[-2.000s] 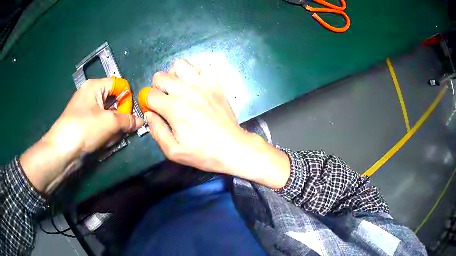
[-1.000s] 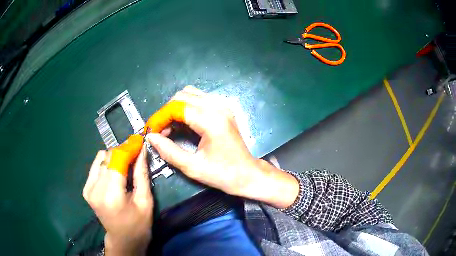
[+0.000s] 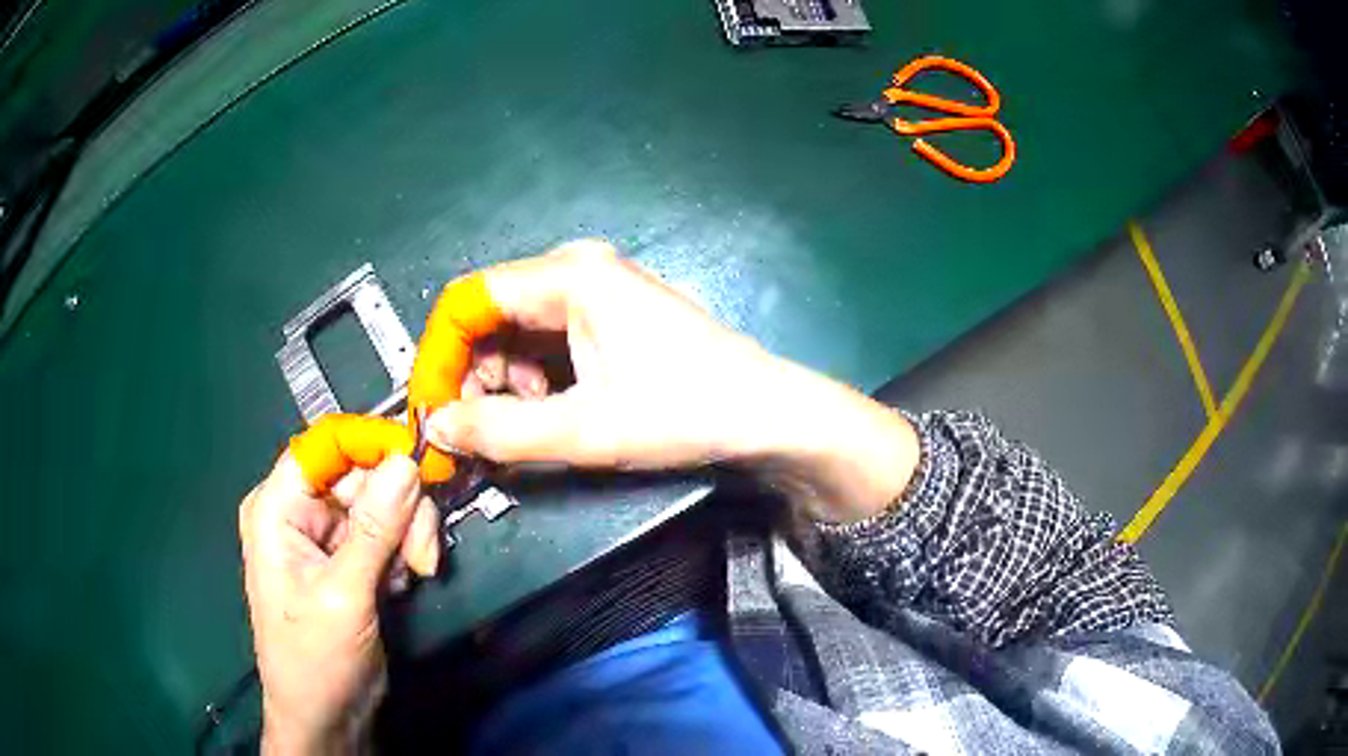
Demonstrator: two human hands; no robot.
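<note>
The silver-grey fixture lies on the green bench, its windowed cover frame (image 3: 306, 372) opened out beyond the slotted block. The block is mostly hidden under my hands; a small piece of its near edge (image 3: 485, 507) shows. My left hand (image 3: 333, 554) and my right hand (image 3: 577, 377) meet above the block, thumb and orange-sleeved index finger of each pinched together. A thin dark cable end (image 3: 420, 427) shows between the fingertips, very small and partly hidden. Both hands appear to grip it.
Orange-handled scissors (image 3: 954, 118) lie at the upper right of the bench. A spare grey fixture (image 3: 792, 19) is cut off by the top edge. Many dark cables (image 3: 591, 620) run along the bench's near edge by my lap. Grey floor with yellow lines is at right.
The view has shifted since the first frame, bringing the spare fixture in. Over the last second my right hand has turned flatter, its fingertips slightly lower at my left fingertips. Fixture and scissors have stayed put.
</note>
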